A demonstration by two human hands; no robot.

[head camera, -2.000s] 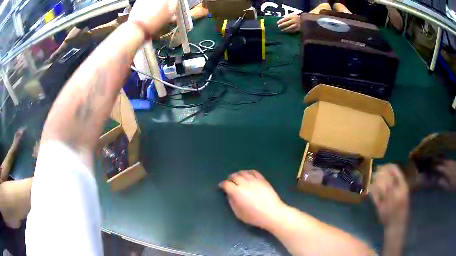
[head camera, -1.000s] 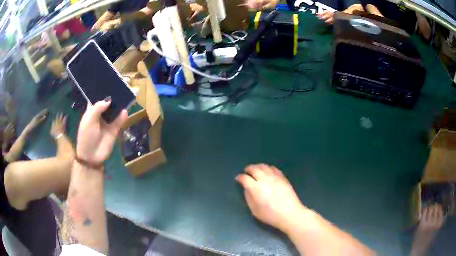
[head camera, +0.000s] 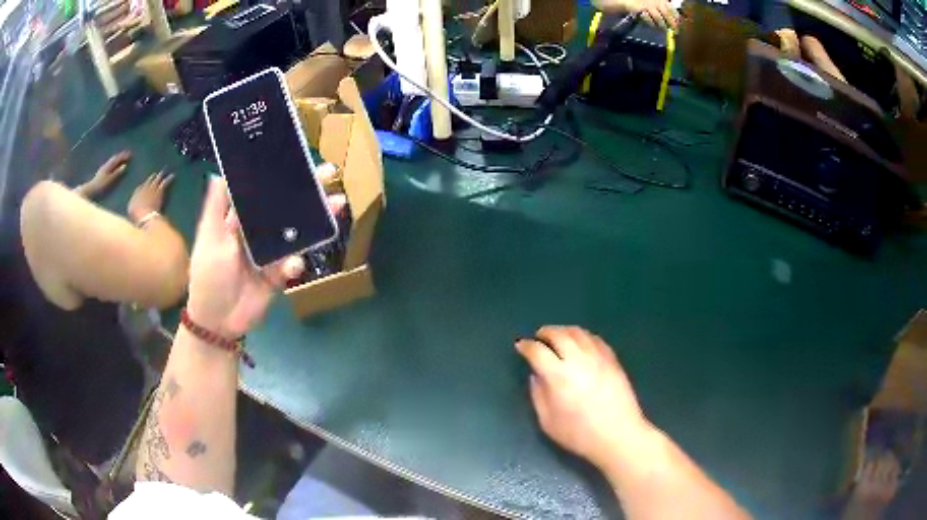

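My left hand holds a smartphone upright at the left, its dark screen lit with a clock reading 21:38. A red-brown beaded bracelet is on that wrist. My right hand rests on the green mat with its fingers curled down; nothing shows in it. An open cardboard mailer box stands behind the phone, partly hidden by it, with dark contents only partly visible.
A dark brown audio-like unit stands at back right. A power strip, loose wires and a blue tray lie at the back. Another person's hand touches a box at far right. Another person's arm is at left.
My left hand has brought the phone down from the back, and its screen has lit up. The open box at right has moved to the far right edge with another person's hand. My right hand stays on the mat.
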